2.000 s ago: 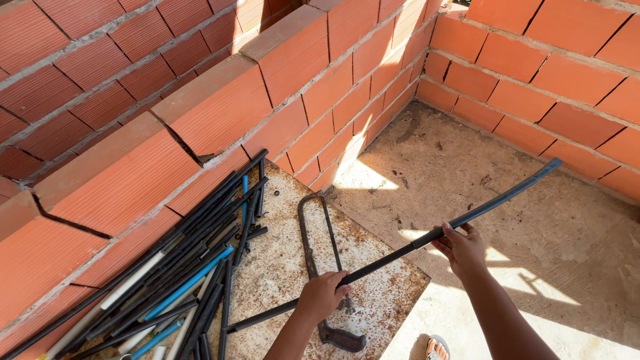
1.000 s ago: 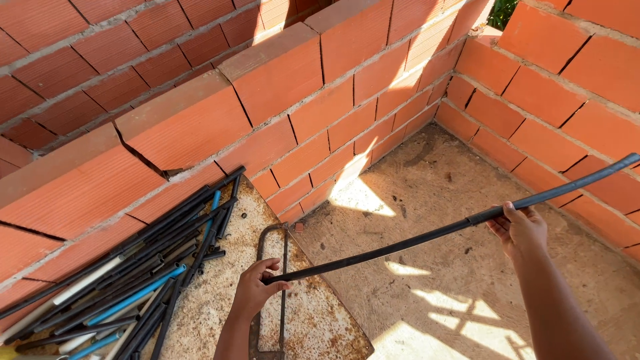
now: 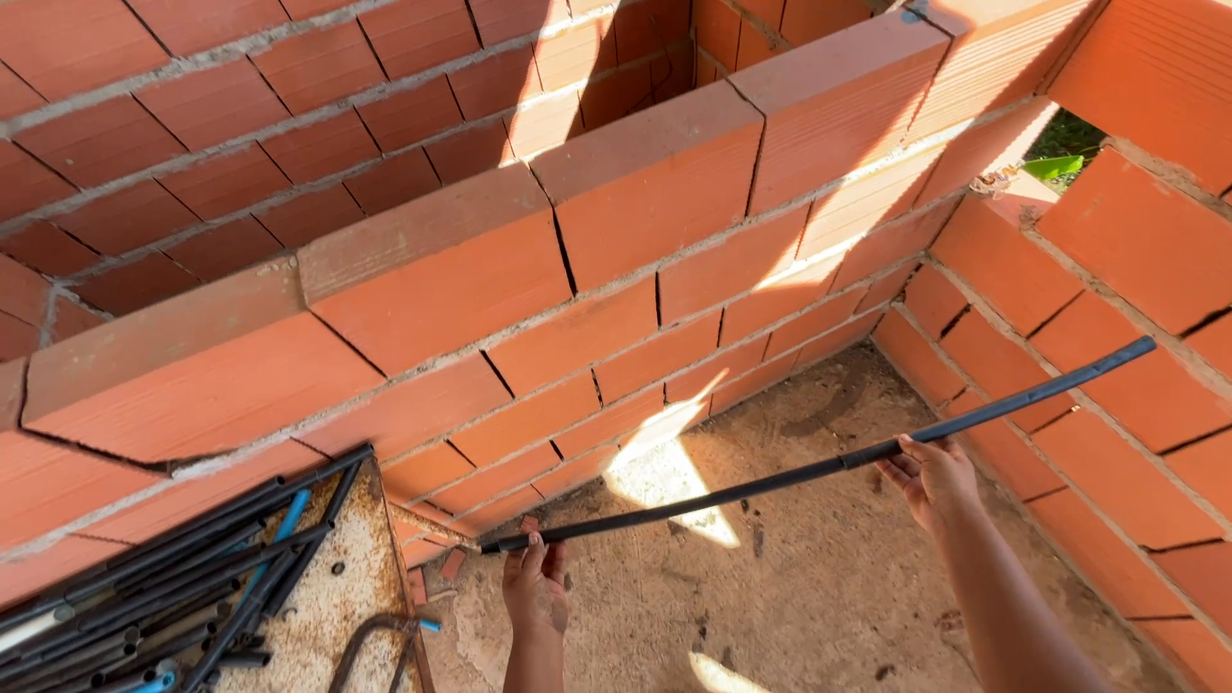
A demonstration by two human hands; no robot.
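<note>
A long black plastic pipe [image 3: 712, 497] with a collar-like joint slants across the view above the floor, rising to the right. Near its lower left end, my left hand [image 3: 536, 587] grips it between thumb and fingers. My right hand [image 3: 936, 478] holds it just right of the joint, and its bluish far end reaches past that hand in front of the right wall. At the lower left, a pile of black, blue and white pipes [image 3: 164, 597] lies on a rusty metal sheet [image 3: 332, 568]. Part of a hacksaw frame [image 3: 371, 635] shows at the sheet's right side.
A low hollow-brick wall [image 3: 539, 356] runs diagonally behind the sheet and meets another brick wall [image 3: 1107, 462] on the right. Between them is a rough concrete floor [image 3: 770, 597] with sunlit patches. Small brick fragments [image 3: 452, 563] lie beside the sheet.
The view has swung right and up the wall. Both hands still hold the pipe, which has moved away from over the metal sheet and hacksaw, where it was two seconds ago.
</note>
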